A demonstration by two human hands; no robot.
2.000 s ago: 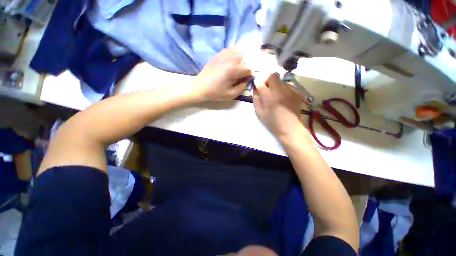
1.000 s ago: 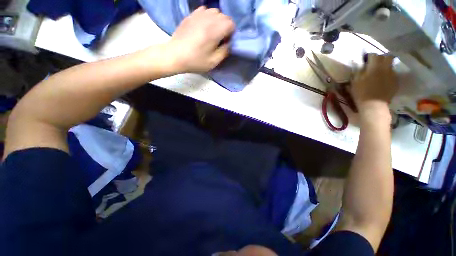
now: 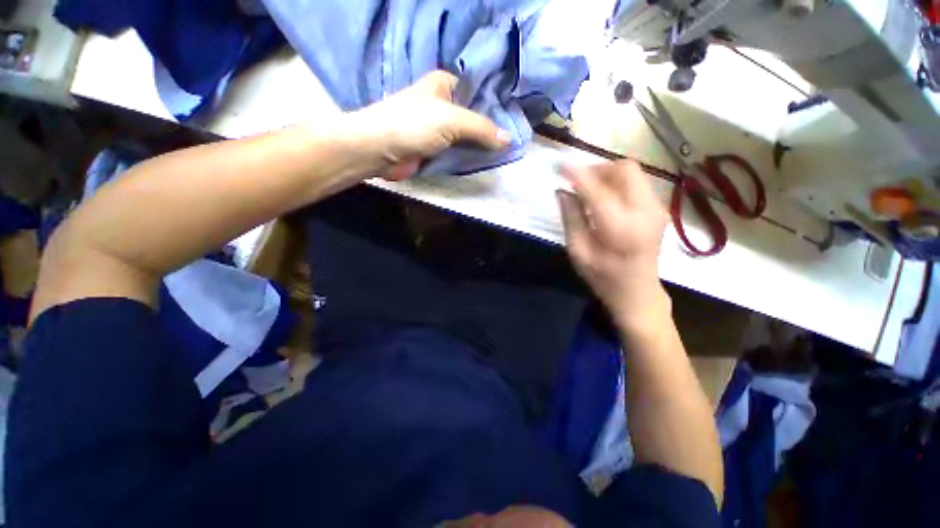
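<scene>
A light blue garment piece (image 3: 381,46) lies heaped on the white table, left of the needle area. My left hand (image 3: 428,126) is on its near edge with the thumb on top, gripping the cloth. My right hand (image 3: 616,222) is over the table's front edge, right of the cloth, slightly blurred, with fingers bent. Something slim and dark shows at its fingertips, too blurred to name. Red-handled scissors (image 3: 701,196) lie just right of my right hand, blades pointing away from me.
The white sewing machine (image 3: 861,72) stands at upper right. A dark strip (image 3: 639,163) lies along the table (image 3: 814,284) and under the scissors. Navy cloth (image 3: 196,46) lies at upper left. Navy and pale blue pieces (image 3: 232,315) hang below table level.
My right hand has come back left from beyond the scissors to near the cloth. The scissors are uncovered. My left hand has turned and its thumb now lies along the cloth edge.
</scene>
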